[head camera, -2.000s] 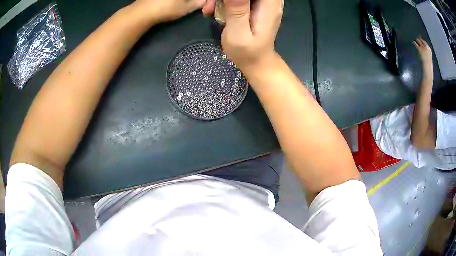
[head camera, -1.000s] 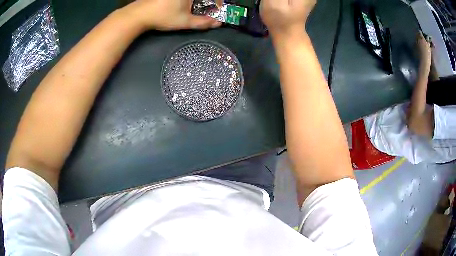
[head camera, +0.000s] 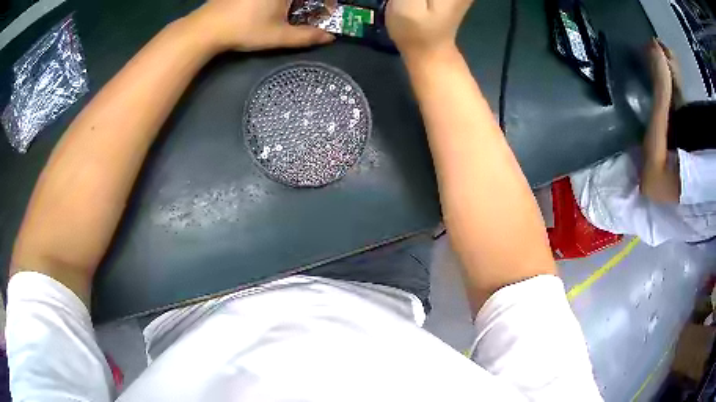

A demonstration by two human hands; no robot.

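Note:
A black housing with a green circuit board lies at the top edge, partly cut off. My left hand holds its left end, thumb along the near side. My right hand is a fist at its right end, cut off by the top edge; what it grips, if anything, cannot be seen. The round screw tray, full of tiny silvery screws, sits on the mat nearer to me, below both hands and touched by neither.
A clear crumpled plastic bag lies at far left. A black cord crosses the dark green mat right of my right forearm. More black housings lie at upper right, near another person's arm. A red stool stands beyond the bench edge.
Since the oldest frame my hands have moved apart and the housing with its green board has come into view between them. Over the last second the view has shifted slightly; the hands keep their places.

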